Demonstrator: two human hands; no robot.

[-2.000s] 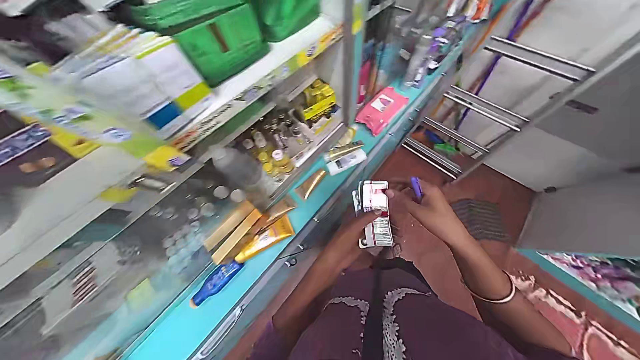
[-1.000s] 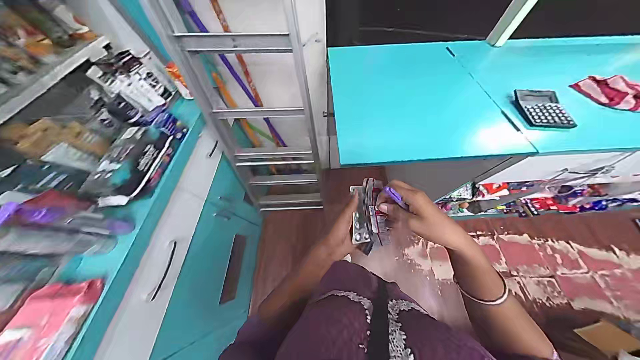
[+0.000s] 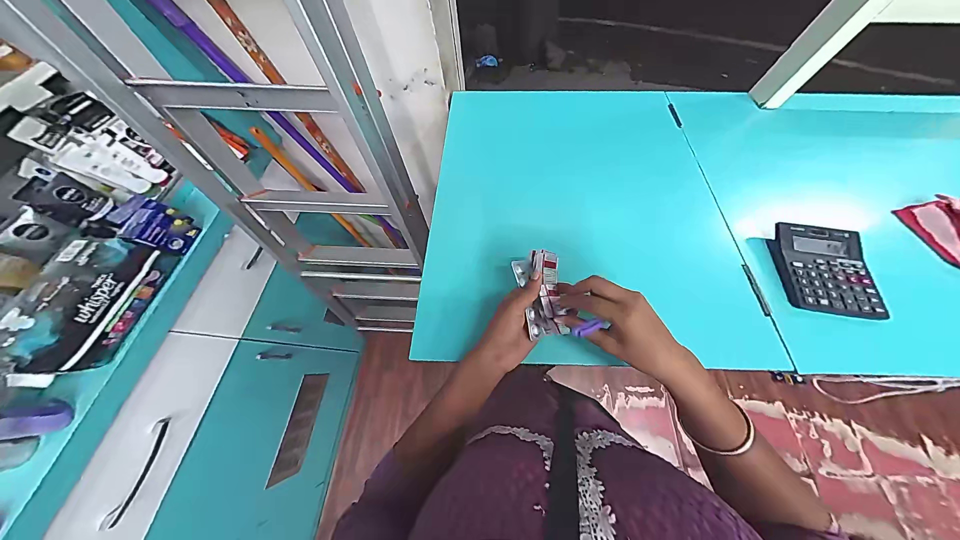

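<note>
My left hand [image 3: 514,322] grips a small bundle of blister packs of tablets [image 3: 534,319] together with a red and white medicine carton [image 3: 549,281]. The bundle is above the near edge of the turquoise counter [image 3: 555,172]. My right hand [image 3: 626,319] holds a purple pen-like object [image 3: 589,328] low between its fingers, while its fingertips reach the right side of the bundle. How many packs there are cannot be told. A black calculator [image 3: 831,270] lies on the counter to the right of my right hand.
A red and white cloth [image 3: 934,225] lies at the counter's right. A metal ladder [image 3: 300,199] leans left of the counter, with purple and orange poles behind it. At far left, packaged goods [image 3: 97,300] fill a shelf above turquoise cabinets [image 3: 225,435]. A white post [image 3: 817,49] rises from the counter's back.
The view has swung from the shelves to the counter. Both hands have come to the counter's near edge with the packs, and the right fingers have spread somewhat beside them.
</note>
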